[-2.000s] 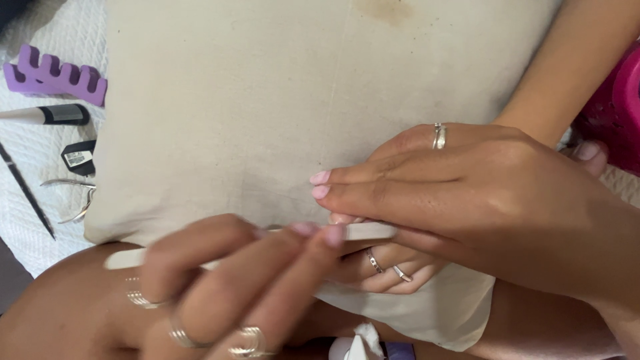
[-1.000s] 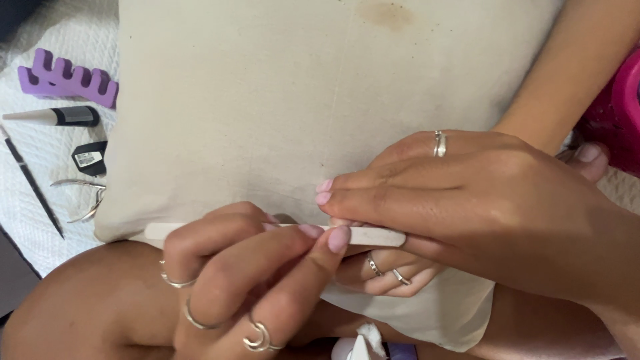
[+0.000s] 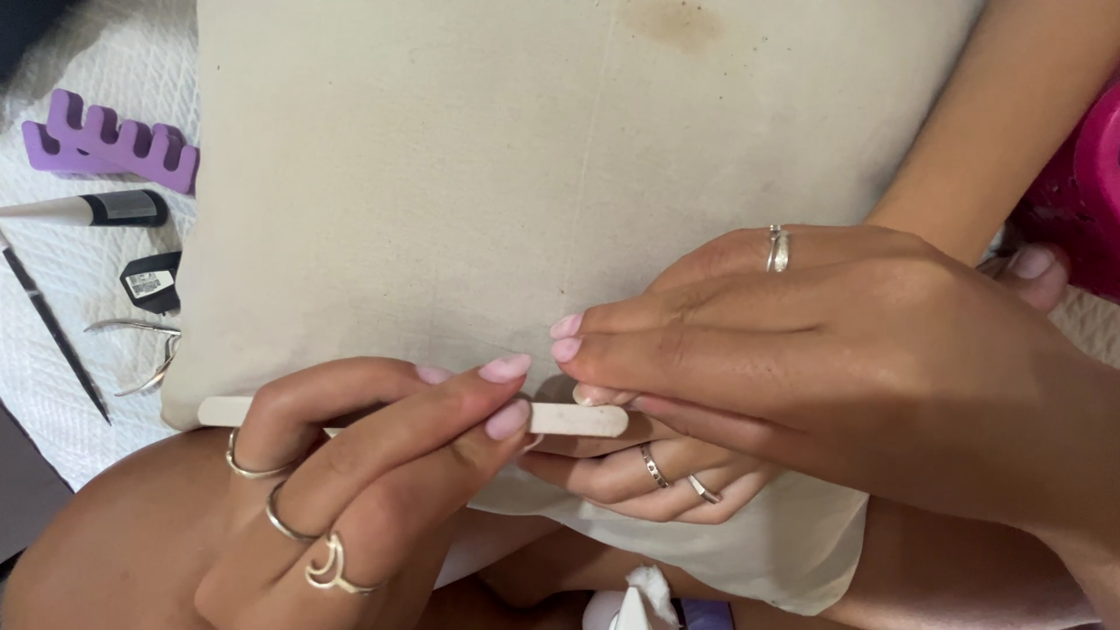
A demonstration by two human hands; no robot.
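Note:
My left hand (image 3: 376, 490), wearing several rings, pinches a white nail file (image 3: 577, 420) between thumb and fingers. The file lies roughly level, its right end close to the other person's fingertip (image 3: 599, 395); whether they touch cannot be told. My right hand (image 3: 787, 332) wears rings on one finger and lies over the other person's hand (image 3: 682, 468), fingers closed around it. That person's ringed fingers curl below mine, and the rest of the hand is mostly hidden. Both hands are over a beige cushion (image 3: 420, 192).
On white quilted cloth (image 3: 52, 350) at the left are purple toe separators (image 3: 131, 144), a white tube with a black cap (image 3: 114, 208), a black labelled item (image 3: 151, 282), metal nippers (image 3: 157, 350) and a thin dark brush or tool (image 3: 57, 337). A white nozzle (image 3: 632, 612) stands below; a pink container (image 3: 1094, 192) is at right.
My left hand, holding the nail file, has moved back a little to the left from the other person's fingertip. My right hand keeps its hold. The view has shifted slightly.

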